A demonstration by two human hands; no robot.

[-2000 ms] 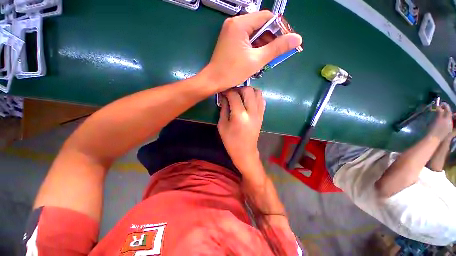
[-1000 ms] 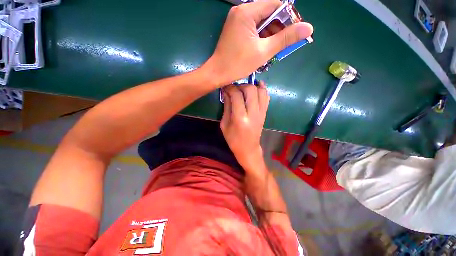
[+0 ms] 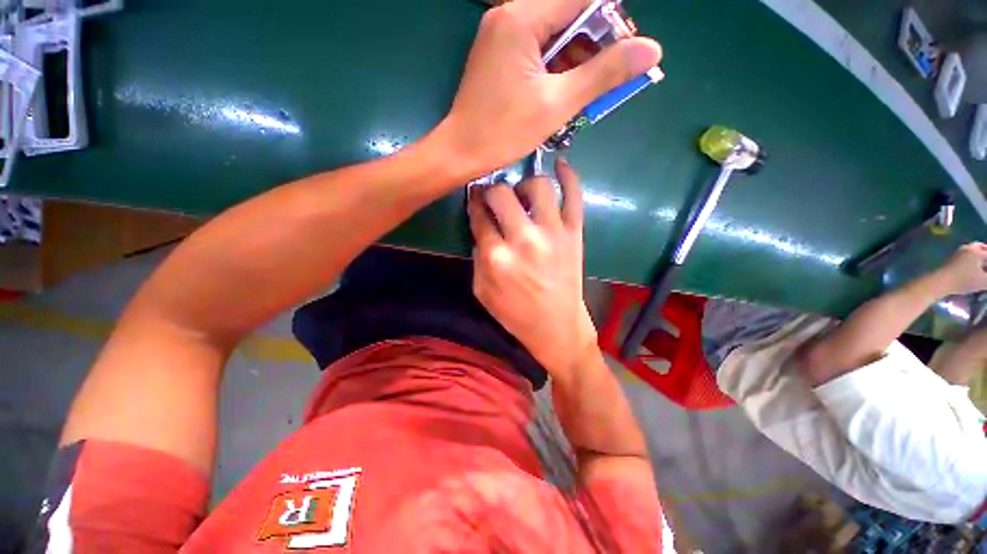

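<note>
My left hand (image 3: pixel 530 81) grips a pale housing (image 3: pixel 574 47) with a reddish-brown inside and a blue part (image 3: pixel 620 95) at its lower right, held tilted over the bench. My right hand (image 3: pixel 527 254) is just below it, fingers curled over a white-silver frame (image 3: pixel 484 186) at the bench's near edge; the fingers hide most of this piece. Small green parts show between the two hands; I cannot tell whether the housing and frame touch. A mallet (image 3: pixel 703 200) with a yellow-green face lies to the right, its dark handle over the bench edge.
Stacked frames (image 3: pixel 54 92) lie at the far left of the green bench (image 3: pixel 281 65). Pale units (image 3: pixel 950 84) are beyond the white strip at the right. Another mallet (image 3: pixel 904 240) lies near a co-worker's arm (image 3: pixel 882 330). A red stool (image 3: pixel 676 346) is below the edge.
My left hand and the housing have shifted slightly up and left since a second ago. My right hand keeps its place at the frame. The co-worker's arm is back in view at the right.
</note>
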